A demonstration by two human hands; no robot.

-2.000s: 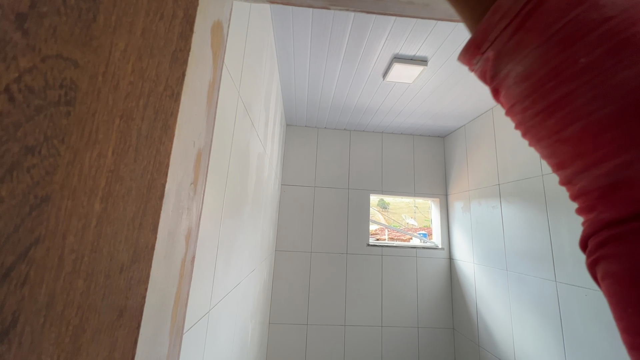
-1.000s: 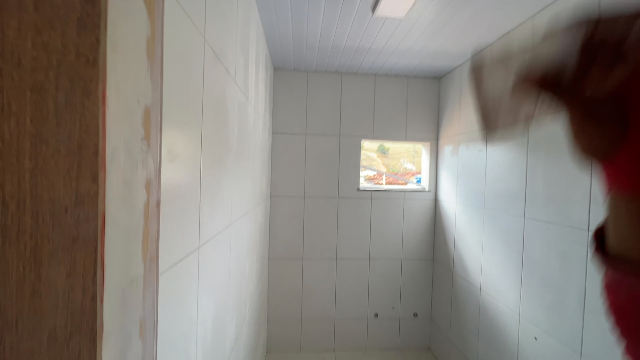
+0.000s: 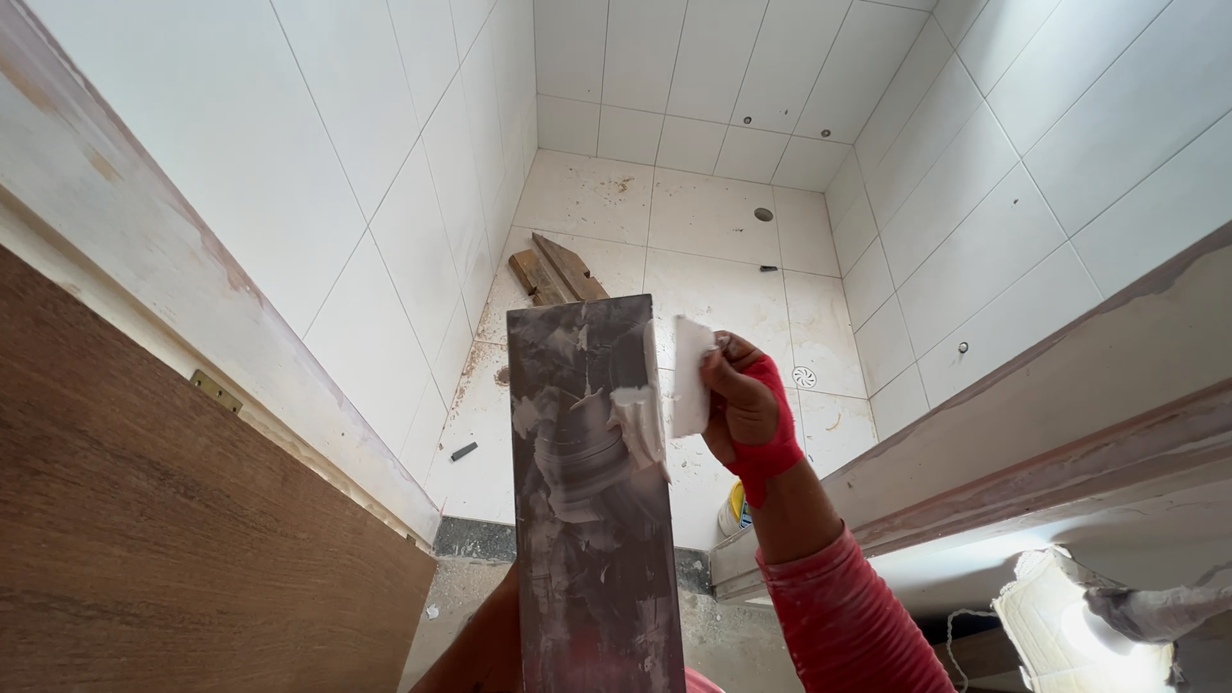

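My right hand (image 3: 749, 402), with a red wrap around the palm and wrist, grips a thin white flat spreader (image 3: 691, 377). The spreader is just right of a long dark rectangular board (image 3: 587, 433), with a narrow gap between them. Smears of white paste cover the board, and a thicker lump of paste (image 3: 637, 423) lies along its right edge. My left forearm reaches under the board from below; the left hand itself is hidden behind the board.
A wooden door (image 3: 192, 491) with a brass hinge (image 3: 217, 391) stands left, a door frame (image 3: 1039, 423) right. Beyond the stone threshold (image 3: 476, 539) are wood offcuts (image 3: 558, 269), a floor drain (image 3: 805, 376) and a bucket (image 3: 734, 510). A lit lamp (image 3: 1088, 626) is at lower right.
The view has tilted down from the ceiling and window to the floor. My right hand, blurred at the upper right a second ago, is now beside the board, which has come into view.
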